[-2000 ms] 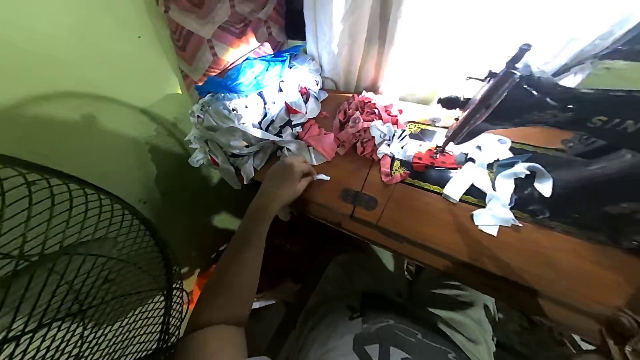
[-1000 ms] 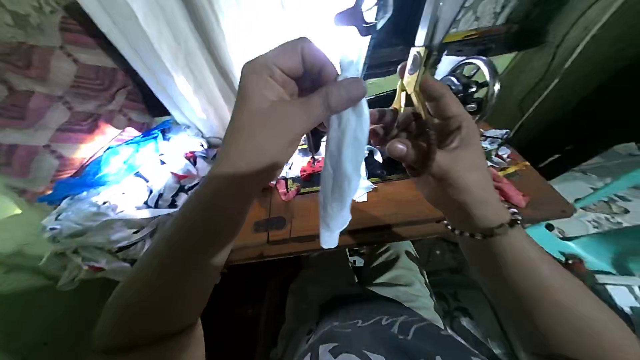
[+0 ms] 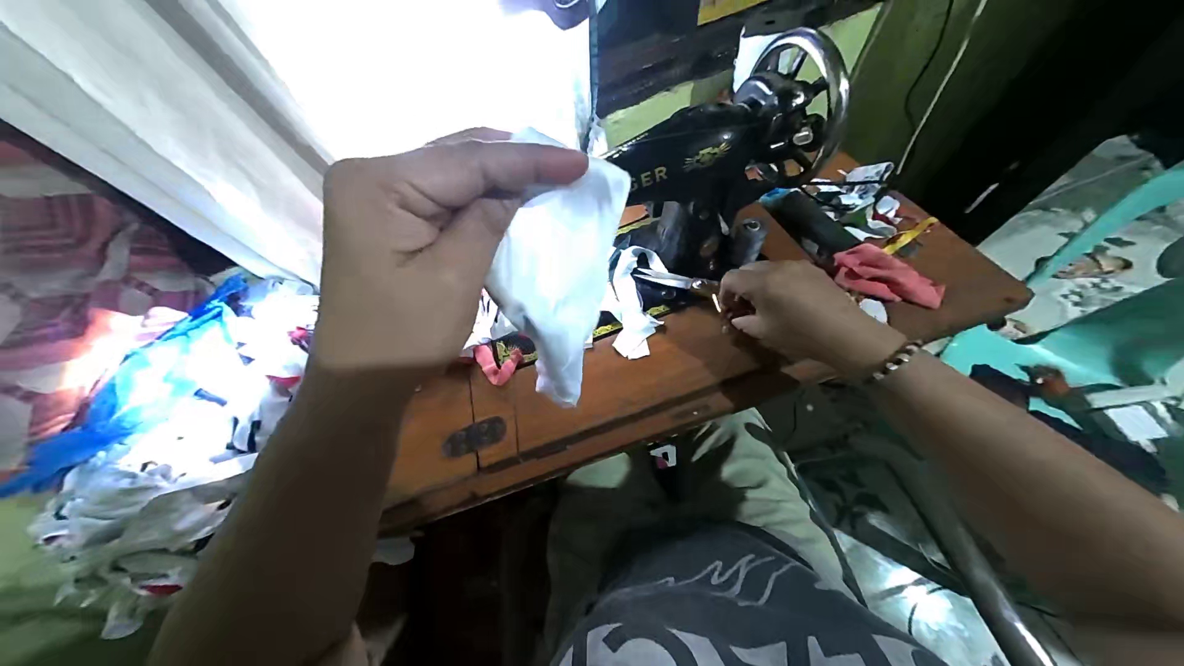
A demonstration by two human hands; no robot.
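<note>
My left hand [image 3: 425,250] is raised over the table's left part, a white cloth piece [image 3: 560,268] pinched between thumb and fingers and hanging down. My right hand [image 3: 777,310] is low over the sewing table [image 3: 555,425], shut on the handles of a pair of scissors [image 3: 680,280] whose blades point left at the machine bed. Behind them stands a black Singer sewing machine [image 3: 684,157] with a metal handwheel [image 3: 837,102]. White cloth strips [image 3: 634,310] lie on its bed, and a red cloth scrap [image 3: 498,363] lies at the bed's left end.
A heap of white scraps [image 3: 157,490] with a blue plastic bag [image 3: 176,356] is at the left, below a white curtain [image 3: 185,83]. Red cloth [image 3: 890,275] lies on the table's right end. A turquoise plastic chair [image 3: 1101,333] stands at the far right.
The scissors, raised beside the white cloth one second ago, are now down at the machine bed in my right hand. My left hand still holds the cloth. The view has swung right since the first frame.
</note>
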